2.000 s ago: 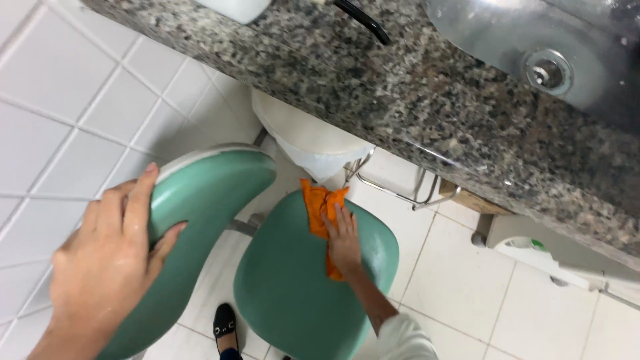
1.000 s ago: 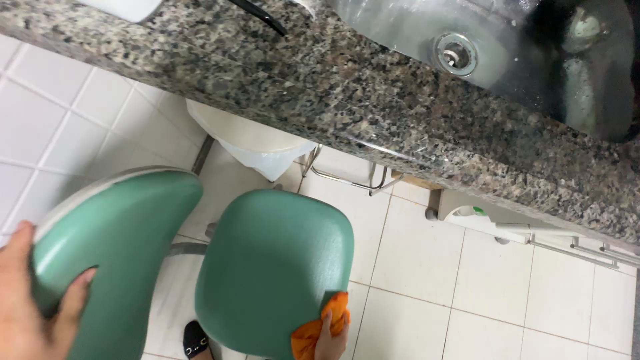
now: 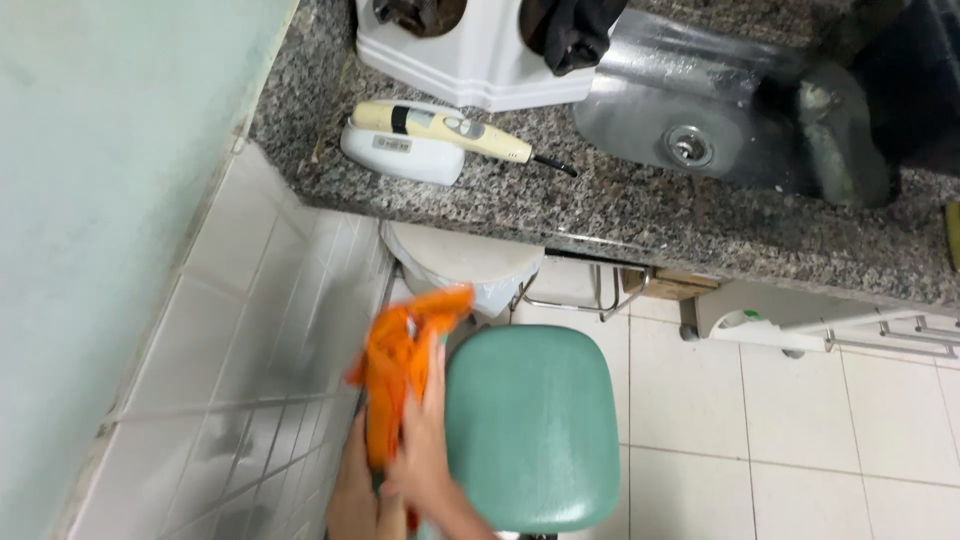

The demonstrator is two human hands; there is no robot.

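An orange cloth is bunched between my two hands, left of the green padded chair seat. My right hand is blurred and holds the cloth from its right side. Lower and nearer the tiled wall is my left hand, its fingers along the cloth's left edge; whether it grips the cloth or the backrest beneath cannot be told. The cloth and hands hide most of the chair's backrest, of which only slivers of green show.
Above runs a granite counter with a steel sink, a cream handheld device on a white base, and a white plastic holder. Beneath are a lined bin, metal rails and a wheeled white unit. A tiled wall borders the left.
My right hand and the orange cloth have moved from the seat's lower right edge to its left, beside my left hand. The view has shifted, showing more counter and wall.
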